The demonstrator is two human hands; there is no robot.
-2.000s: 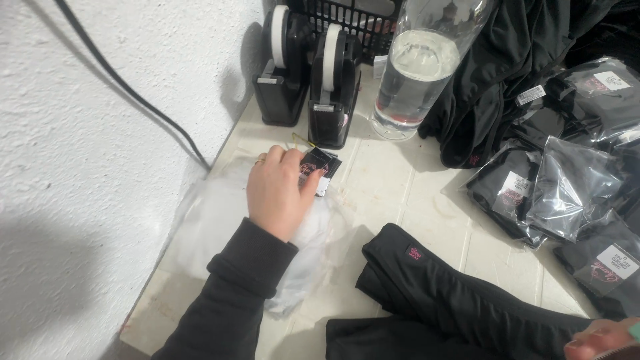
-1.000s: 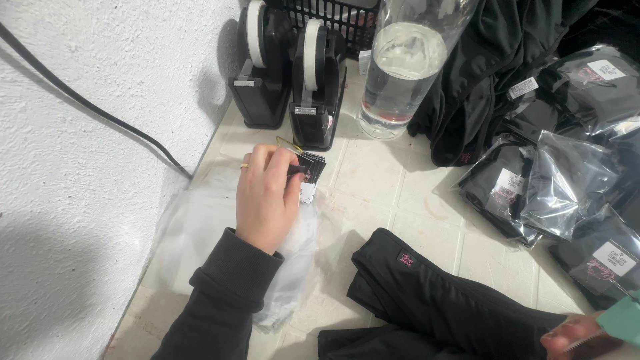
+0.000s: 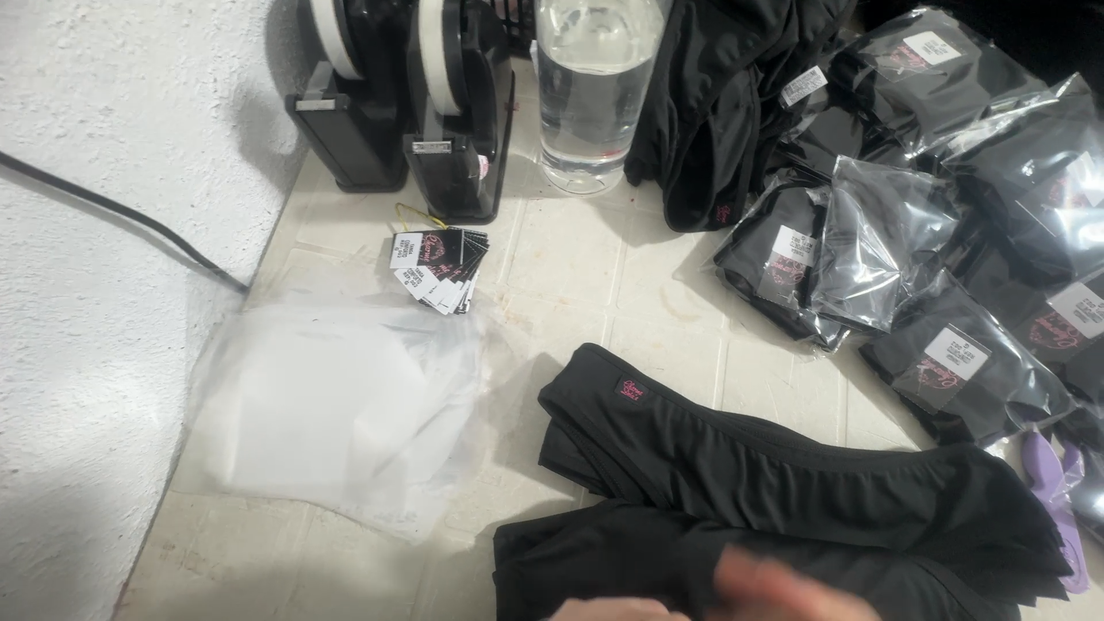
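Note:
At the bottom edge of the head view, my left hand [image 3: 617, 609] shows only a strip of skin, and beside it my right hand [image 3: 780, 588] is a motion blur. Both are in front of folded black stretch garments [image 3: 802, 483], one bearing a small pink-lettered label. What either hand holds is hidden. A fanned stack of hang tags [image 3: 440, 259] with a yellow string lies on the table, just above a pile of clear plastic bags [image 3: 336, 405].
Two black tape dispensers [image 3: 349, 129] and a clear bottle of liquid [image 3: 595, 95] stand at the back. Bagged black garments [image 3: 966, 371] heap at the right, near purple-handled scissors [image 3: 1048, 470]. Loose black garments [image 3: 716, 112] lie behind. A black cable [image 3: 129, 211] crosses the textured wall at left.
My left hand has left the hang tags and moved down to the bottom edge. My right hand has moved left from the lower right corner. The tags now lie uncovered.

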